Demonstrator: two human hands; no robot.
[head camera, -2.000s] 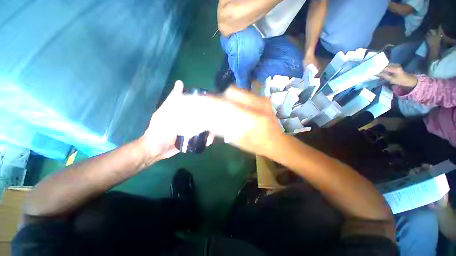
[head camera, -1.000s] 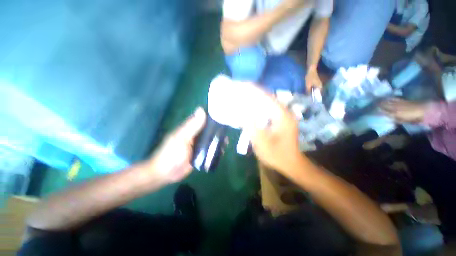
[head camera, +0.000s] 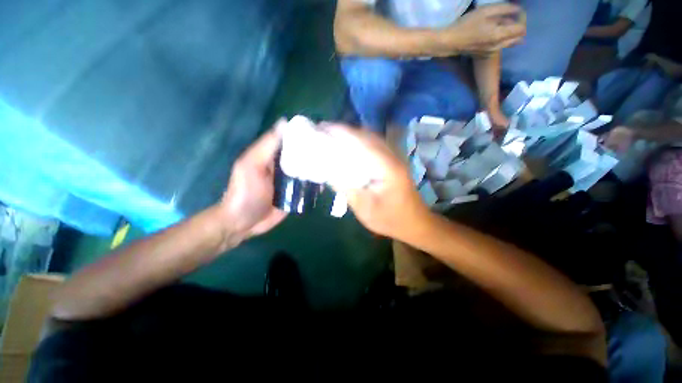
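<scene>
My left hand (head camera: 250, 185) holds a glossy black cylinder (head camera: 298, 196) from its left side, in the middle of the view. Bright streaks of light show on the cylinder's lower part. My right hand (head camera: 378, 183) holds a bunched white cloth (head camera: 310, 153) against the upper part of the cylinder. The cloth and my fingers hide the cylinder's top. A white end of the cloth hangs below my right fingers.
Open white cartons (head camera: 478, 161) stand grouped at the right. Dark cylinders (head camera: 553, 183) lie beside them. Blue plastic sheeting (head camera: 164, 97) covers a stack at the left. A brown box (head camera: 30, 318) is at the lower left. Several people sit around the cartons.
The cloth was away from the cylinder one second ago and is now against it. My left hand and the cylinder have moved up slightly. A person's forearm at the top has lowered.
</scene>
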